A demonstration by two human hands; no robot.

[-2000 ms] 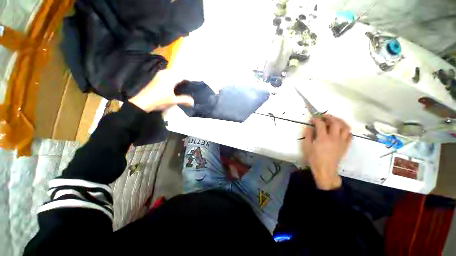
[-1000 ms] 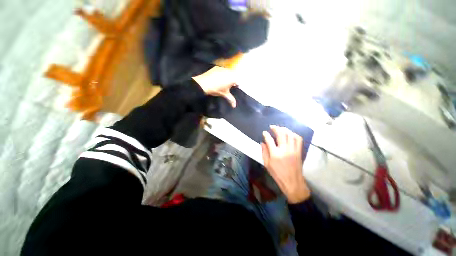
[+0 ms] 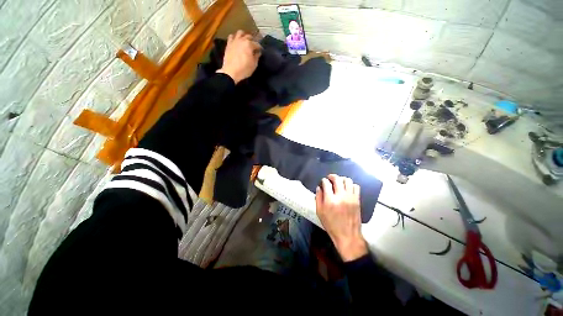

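A long dark garment piece (image 3: pixel 296 162) lies along the front of the white table, its right end under the bright lamp near the presser foot. My right hand (image 3: pixel 340 207) rests on this piece with fingers bent. My left hand (image 3: pixel 241 54) is at the dark heap of cloth (image 3: pixel 296 80) at the upper left, fingers on or in the cloth; whether it grips any cannot be told. Red-handled scissors (image 3: pixel 475 256) lie on the table at the right, touched by neither hand.
The off-white sewing machine (image 3: pixel 487 129) stands at the right. A phone (image 3: pixel 292 29) leans upright against the padded wall. Cardboard with orange tape (image 3: pixel 148 105) is at the left. Thin black trimmings (image 3: pixel 442 249) lie near the scissors. Something blue (image 3: pixel 549 281) is at the right edge.
The scissors were released from my right hand, which moved left onto the garment piece. My left hand moved from the piece up to the cloth heap. The view has shifted, showing the phone.
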